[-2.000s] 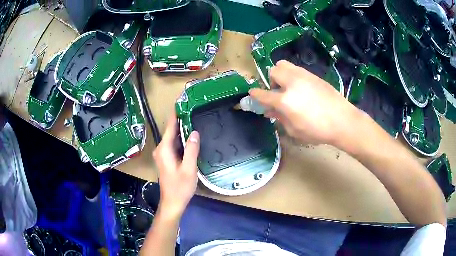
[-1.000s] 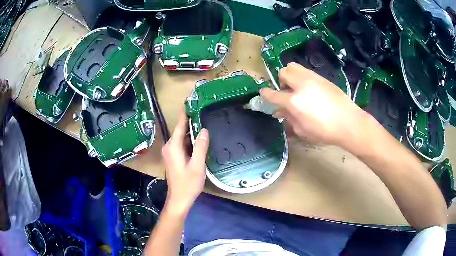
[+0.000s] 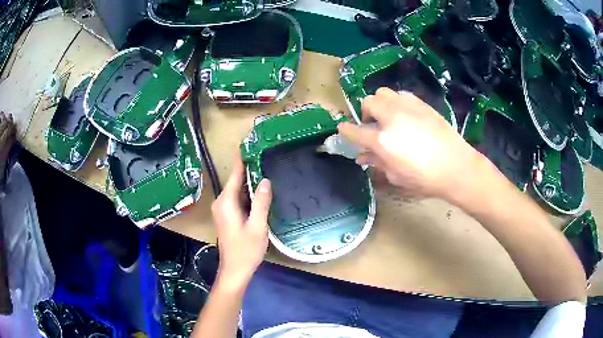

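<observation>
A green car-shaped housing (image 3: 294, 127) with a silver-white rim lies on the cardboard in front of me, its dark recessed floor facing up and its rounded end towards me. My left hand (image 3: 241, 224) grips its left edge, thumb on the rim, fingers partly hidden. My right hand (image 3: 413, 142) holds a small translucent glue bottle (image 3: 338, 146) like a pen, over the upper right of the recess. The nozzle points left and down; whether its tip touches the floor panel I cannot tell.
More green housings lie at the left (image 3: 155, 188), at the back (image 3: 248, 76) and at the right (image 3: 562, 178). A black cable (image 3: 203, 142) runs along the cardboard (image 3: 423, 244). Dark parts are piled at the back right. A blue crate (image 3: 99, 284) stands below the bench at the left.
The view has shifted slightly. The bottle stays over the upper part of the recess, with its nozzle moved a little. My left hand keeps its hold on the housing.
</observation>
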